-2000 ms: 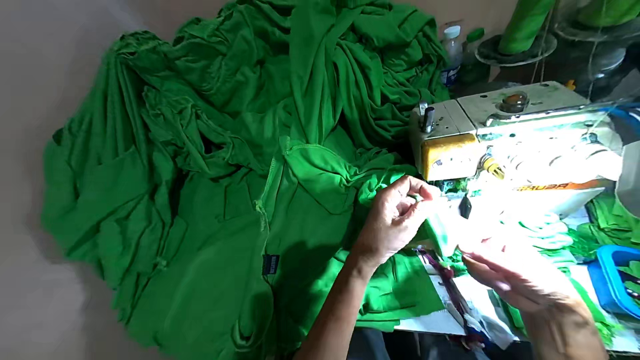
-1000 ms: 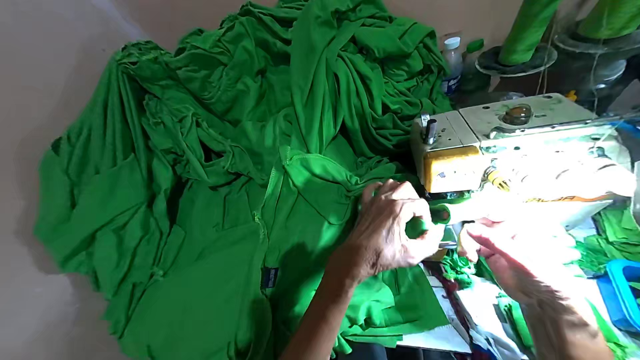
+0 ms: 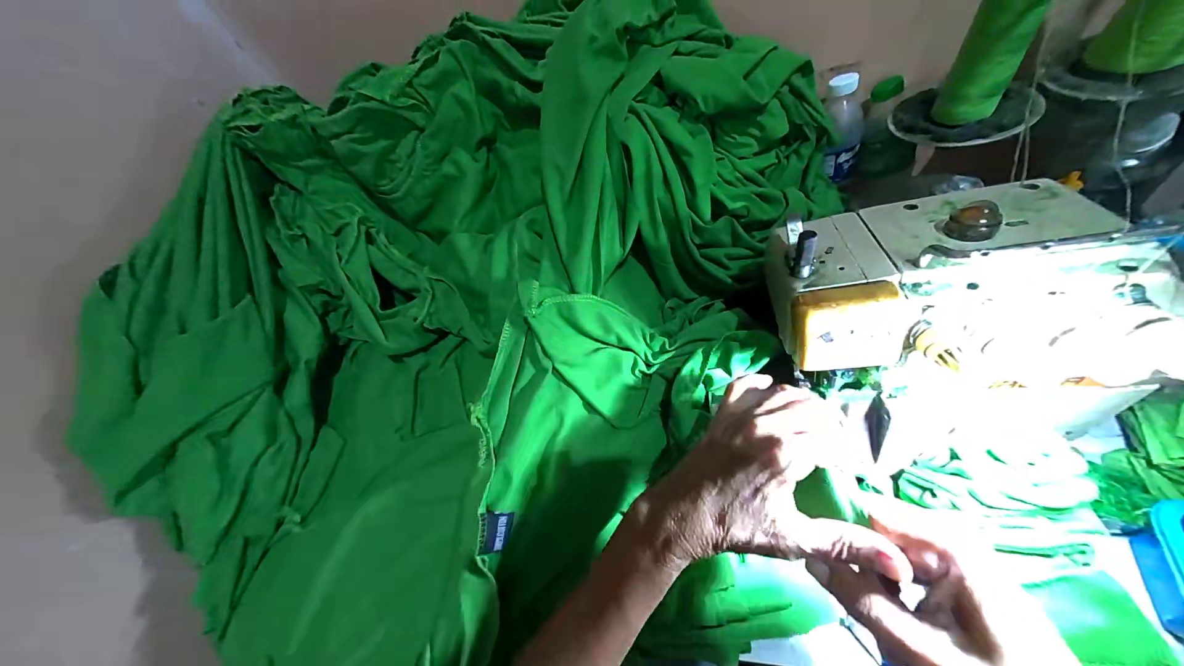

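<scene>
Just in front of the sewing machine's head (image 3: 846, 324), my left hand (image 3: 758, 481) arches over a small green fabric piece (image 3: 828, 495) and grips it. Its thumb meets the fingertips of my right hand (image 3: 925, 592), which pinch the lower edge of that piece. Strong lamp glare washes out part of both hands and the needle area. Left of my hands spreads a green knit garment (image 3: 573, 370) with a seam and a small dark label (image 3: 496, 534). Folded green pieces (image 3: 999, 481) lie right of my hands.
A big heap of green fabric (image 3: 416, 185) rises against the wall at left and back. Behind the machine stand green thread cones (image 3: 990, 65) on round holders and a plastic bottle with a white cap (image 3: 843, 125). A blue plastic container (image 3: 1167, 564) is at the right edge.
My right hand has moved down and left, and its fingertips now touch my left thumb. The garment and the heap at left have hardly moved.
</scene>
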